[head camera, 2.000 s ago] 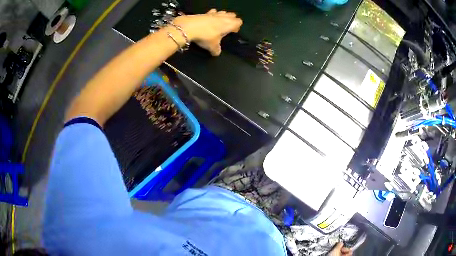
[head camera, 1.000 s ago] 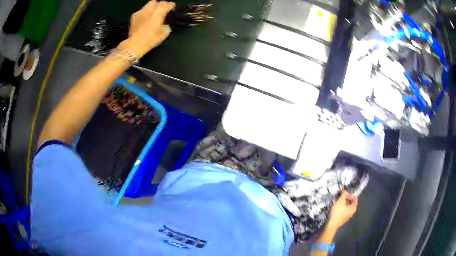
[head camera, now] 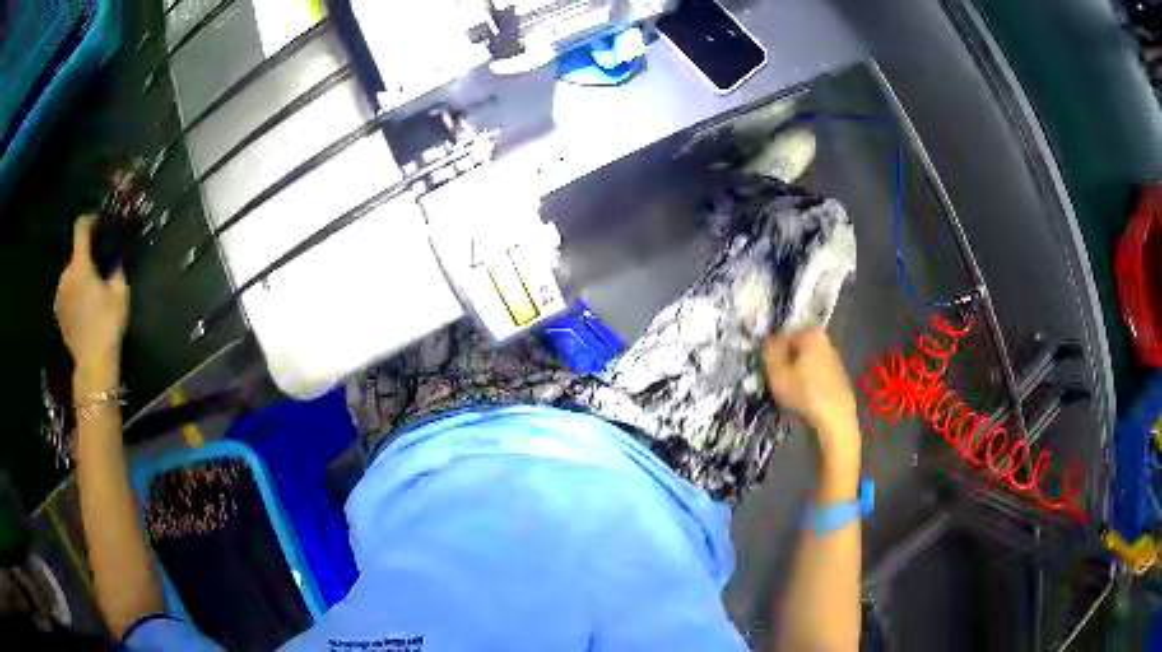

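My left hand is at the left, closed around a bundle of short black cables over the dark mat. The reddish tips of the bundle point away from the hand. More cables with silver ends lie beside my left wrist, partly cut off by blur. My right hand is at the right, over my patterned trousers, with its fingers curled. Blur hides whether it holds anything. Single black cables lie spaced across the white conveyor.
A light-blue basket of black cables stands on a blue stool at lower left. A phone lies on the machine ledge. A red coiled hose hangs at the right. Another blue basket is at upper left.
The view has swung to the right. My left hand went from open above the mat to closed around the cable bundle. My right hand and forearm have come further into view.
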